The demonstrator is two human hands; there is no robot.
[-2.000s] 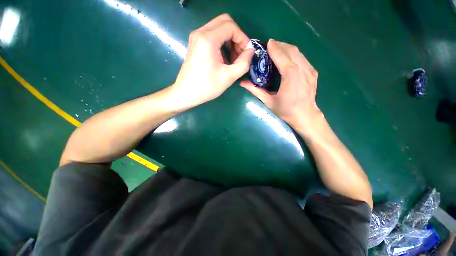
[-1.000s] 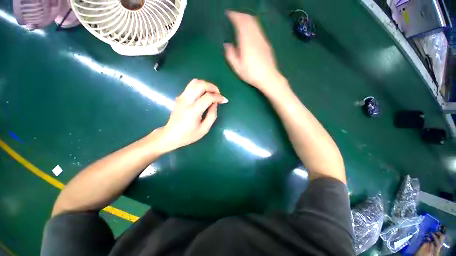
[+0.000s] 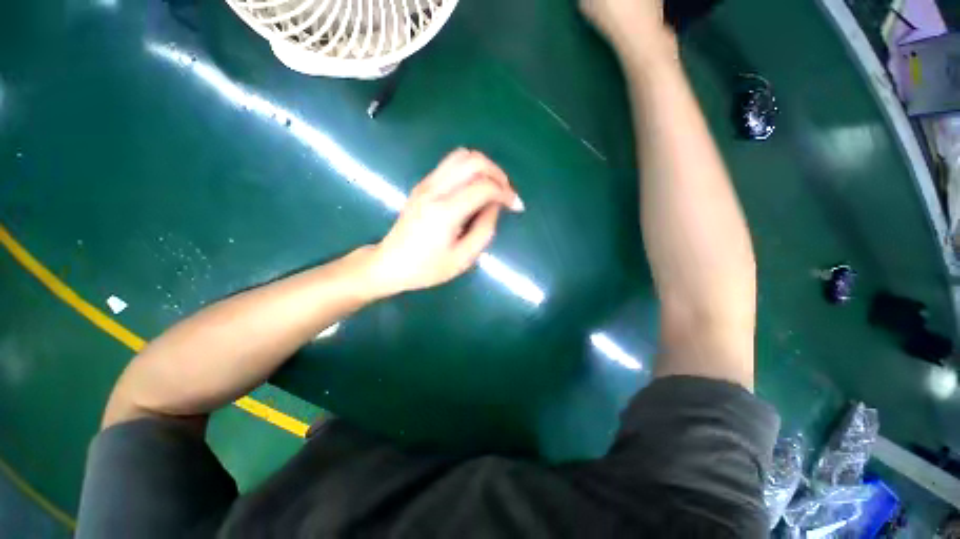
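My left hand (image 3: 447, 226) is over the green tabletop with thumb and fingers curled close together. A small white patch (image 3: 516, 203) shows at its fingertips; I cannot tell whether it is a held piece or a finger covering. My right arm reaches far forward, and the right hand (image 3: 627, 15) is cut off by the top edge, so its fingers are hidden. A dark object (image 3: 690, 11) shows just right of it, partly out of frame. A round dark-blue unit with a wire lead (image 3: 756, 111) lies at the upper right. A smaller similar unit (image 3: 840, 283) lies below it.
A cream fan (image 3: 347, 37) stands at the top, with a small black stick-like item (image 3: 381, 97) below it. Black housings (image 3: 898, 312) lie at far right. Clear bags (image 3: 845, 447) and a blue bin (image 3: 876, 508) are lower right. A white scrap (image 3: 117, 304) is at left.
The round unit seen between both hands earliest is no longer there. My right hand has gone farther forward to the top edge. My left hand stays curled. The view has shifted.
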